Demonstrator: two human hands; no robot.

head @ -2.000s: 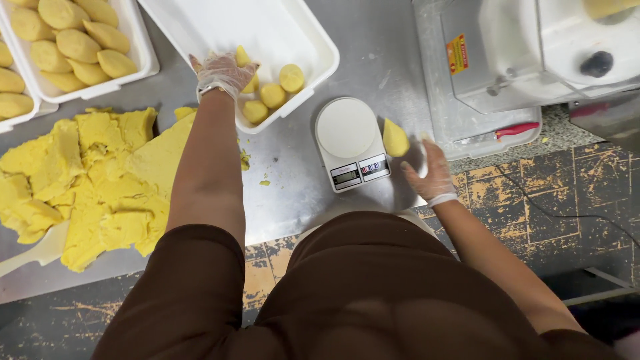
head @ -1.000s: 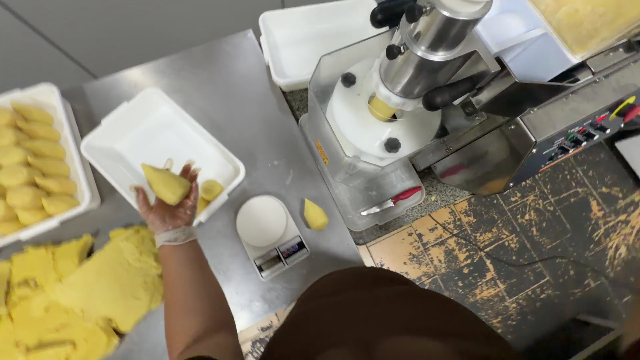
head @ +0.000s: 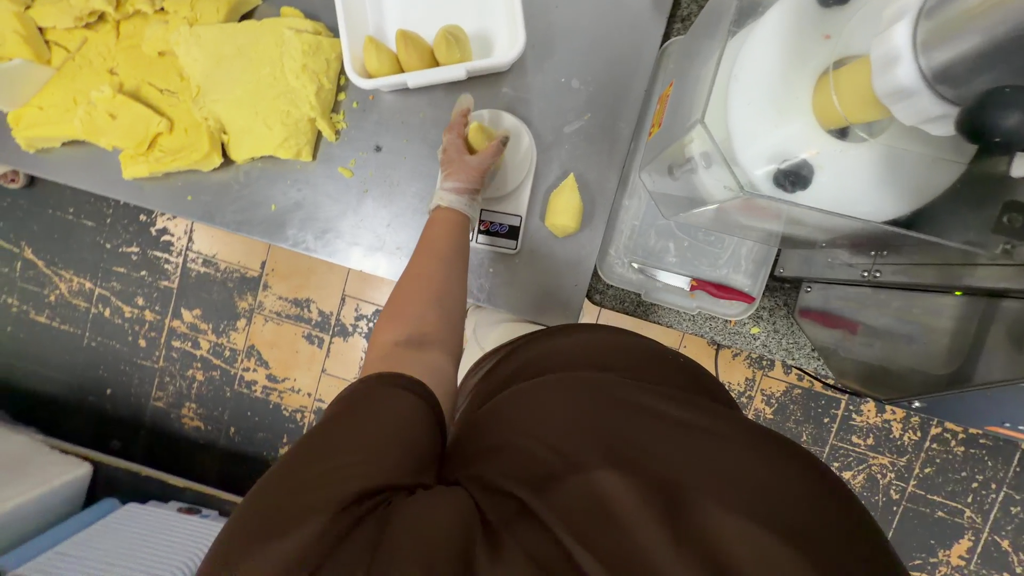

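Note:
My left hand (head: 468,160), in a clear plastic glove, holds a yellow teardrop-shaped dough piece (head: 480,137) over the round plate of a white digital kitchen scale (head: 516,172). Whether the piece rests on the plate is hard to tell. To the right of the scale another pointed dough piece (head: 565,207) lies on the steel table. Three shaped pieces (head: 415,51) sit along the near side of a white plastic tub (head: 494,64) beyond the scale. My right hand is out of view.
Flattened yellow dough (head: 256,84) covers the left of the steel table (head: 336,200). At the right, a red-handled knife (head: 720,290) lies in a clear plastic tray (head: 616,248) beside a forming machine (head: 760,120) with yellow dough at its outlet.
My left hand has moved from the white tub to the scale with a dough piece. My right hand, beside the loose piece two seconds ago, is out of view. The view has shifted.

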